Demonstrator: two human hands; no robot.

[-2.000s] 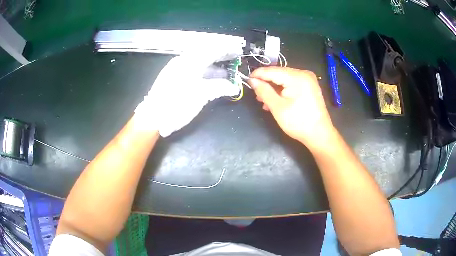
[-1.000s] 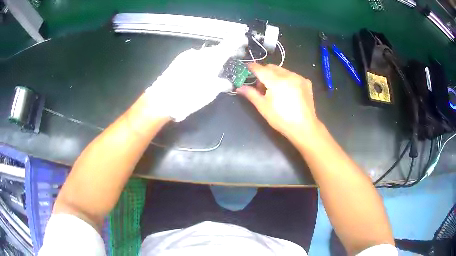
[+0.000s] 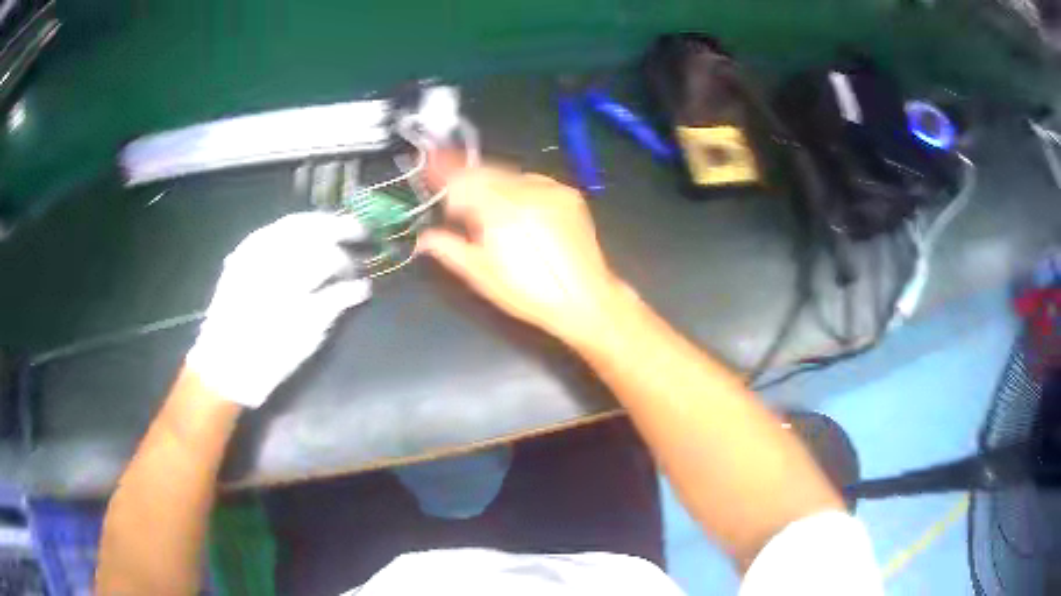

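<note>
My left hand [image 3: 279, 305], in a white glove, has its fingertips at the near left edge of the green circuit board [image 3: 384, 217] and grips it. White lead wires [image 3: 428, 186] loop from the board to the round end of the silver motor unit [image 3: 262, 137], which lies behind it. Silver prongs [image 3: 329, 184] show between bar and board. My bare right hand [image 3: 524, 242] is just right of the board, thumb and fingers by the wires; blur hides whether it holds one.
Blue flush cutters [image 3: 578, 140] lie right of the unit. Beyond them are the iron stand with yellow sponge [image 3: 719, 155] and the black soldering station [image 3: 855, 151] with a blue-lit dial. Black cords [image 3: 803, 291] hang over the bench's front edge. A fan [image 3: 1003, 466] stands at the right.
The view has swung right, so the bench things appear further left. My left hand has shifted to the board's near left side, uncovering the prongs. The soldering station's dial has come into view.
</note>
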